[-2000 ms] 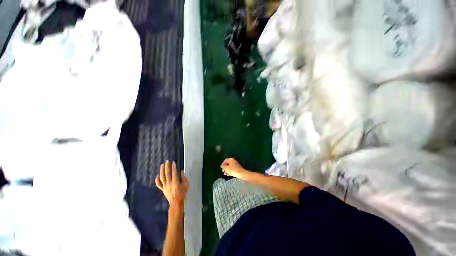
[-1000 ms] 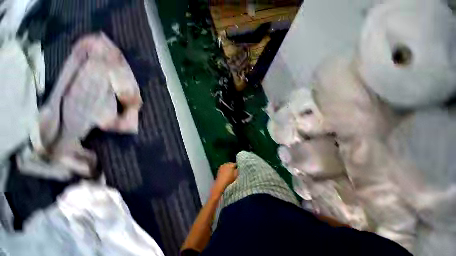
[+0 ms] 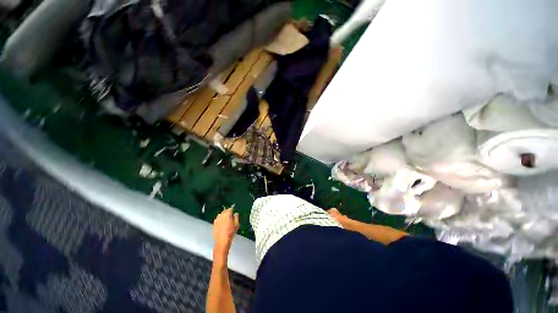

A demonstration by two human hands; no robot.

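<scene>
My left hand (image 3: 226, 225) hangs at my left side above the pale edge of the table, with fingers curled; I see nothing clearly held in it. My right hand (image 3: 338, 216) is mostly hidden beside my checked shorts, so its grip cannot be told. Ahead on the floor is a yellow wooden pallet (image 3: 215, 107) with dark cloth (image 3: 297, 79) and scraps on it. A large bundle of dark patterned cloth (image 3: 153, 52) lies over the pallet's left part. The view is somewhat blurred.
A patterned dark table surface (image 3: 92, 244) with a pale rim (image 3: 131, 205) curves along the left. A big white block-like object (image 3: 422, 73) juts in at the right, above wrapped fabric rolls (image 3: 526, 153). Scraps litter the green floor (image 3: 183, 183).
The view has turned left and moved forward, bringing the pallet and dark bundle closer. The white cloths on the table have left view. My left hand moved off the table surface to my side.
</scene>
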